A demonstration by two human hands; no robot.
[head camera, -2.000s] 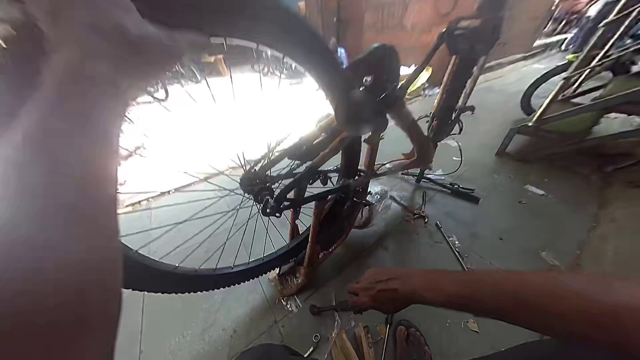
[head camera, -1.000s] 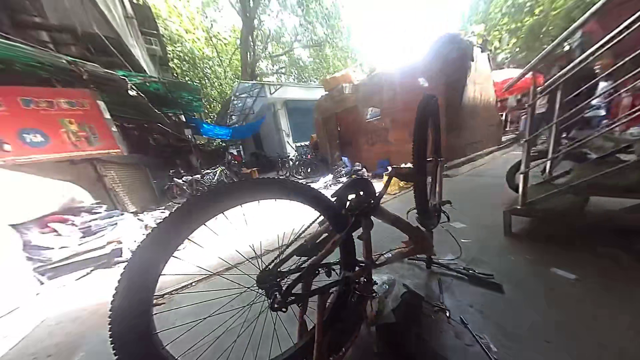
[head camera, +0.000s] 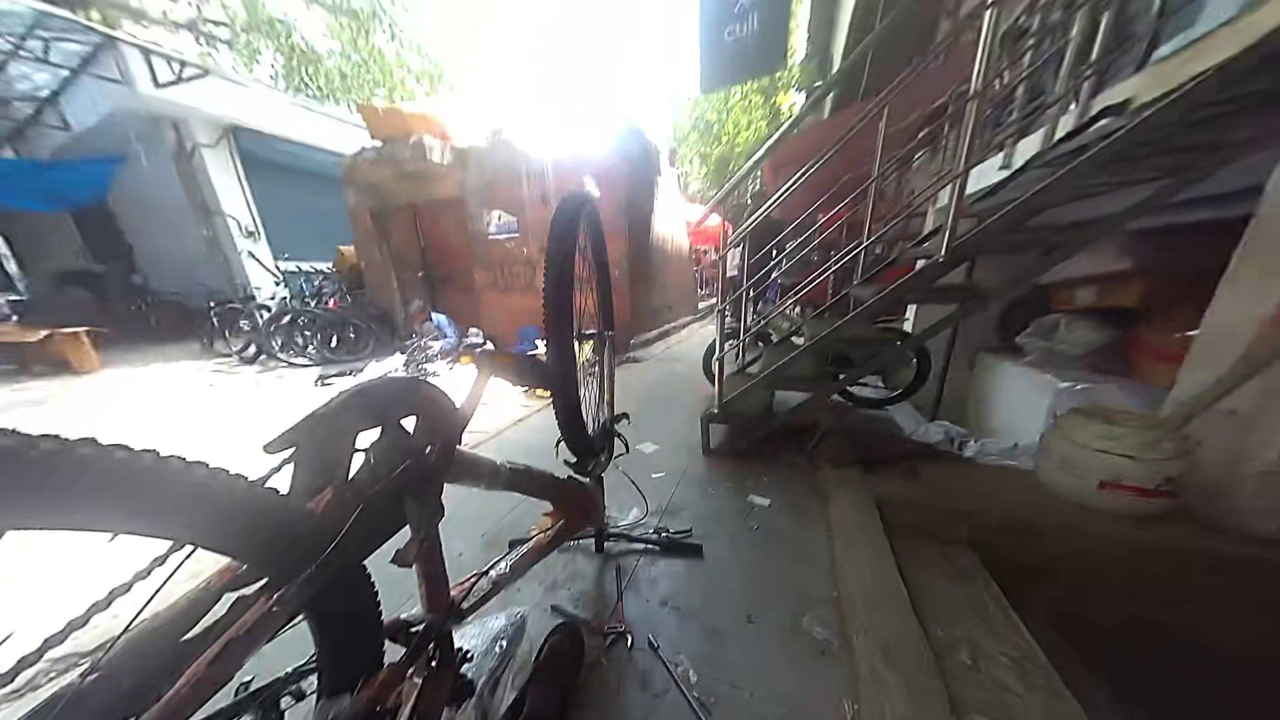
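Note:
Neither my left hand nor my right hand is in view. An orange-brown bicycle frame [head camera: 525, 555] stands upside down, its handlebar [head camera: 655, 543] resting on the floor. Its front wheel [head camera: 580, 325] points upward. The knobby rear tyre [head camera: 130, 490] fills the lower left, close to the camera. A black saddle-like or guard-like part [head camera: 380, 430], whose kind I cannot tell, is at the frame's middle. On the floor beside the frame lie a red-handled tool [head camera: 618, 615] and a thin metal rod-like tool [head camera: 676, 675]. A dark shoe or sandal [head camera: 556, 665] shows at the bottom edge.
A metal staircase with railings [head camera: 850, 250] rises at the right, with another bicycle wheel [head camera: 885, 368] under it. A concrete ledge [head camera: 880, 600] runs along the right. A white sack or tub [head camera: 1110, 460] sits beyond it. Parked bicycles [head camera: 300, 325] stand at the back left.
The view has swung up and to the right. Two seconds ago my right hand was low by a tool on the floor and an arm was close at left; both are out of view now.

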